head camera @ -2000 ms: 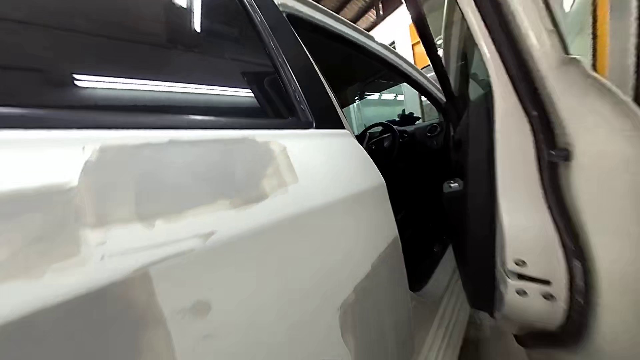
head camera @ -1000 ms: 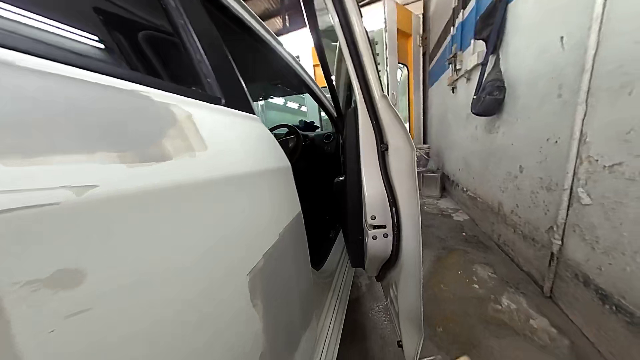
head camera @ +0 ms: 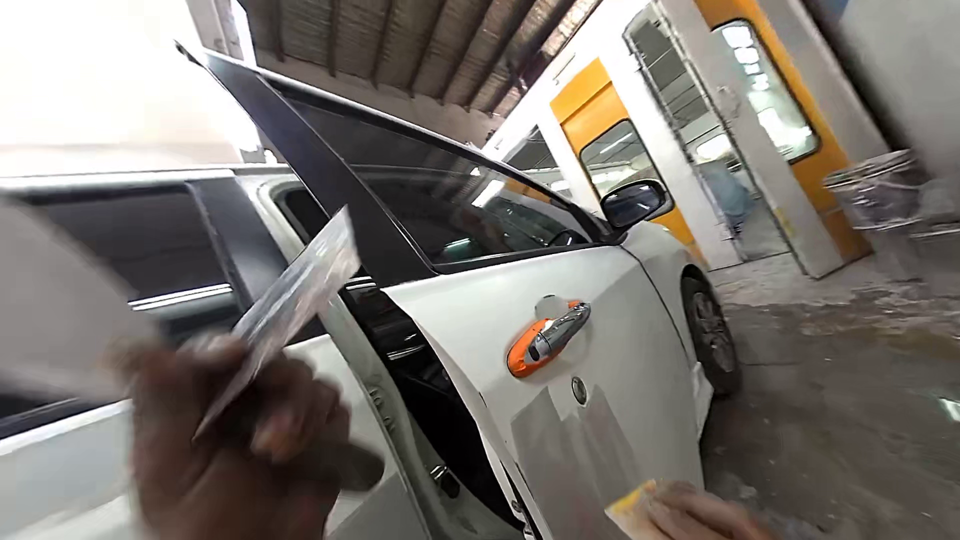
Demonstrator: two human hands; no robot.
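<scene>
My left hand (head camera: 247,442), blurred and raised at the lower left, grips a thin flat metal-like blade (head camera: 300,292) that points up and right. A pale flat sheet, also blurred, shows behind it at the left edge. At the bottom, my right hand (head camera: 690,514) holds a small yellowish piece (head camera: 634,510) beside the car's open front door (head camera: 630,322). Grey filler patches (head camera: 574,450) mark this white door below its chrome handle (head camera: 559,330), which has orange material around its base. A round lock (head camera: 579,390) sits under the handle.
The side mirror (head camera: 634,202) juts out beyond the window, and the front wheel (head camera: 709,330) stands on a stained concrete floor (head camera: 840,420). A plastic-covered bucket (head camera: 877,195) is at the right. Behind the car are orange and white booth doors (head camera: 600,127); a blue-clad figure shows through an opening.
Both hands and what they hold have come into view; neither earlier frame shows them. The view has swung widely, from the rear door and door edge to the front door's outer face.
</scene>
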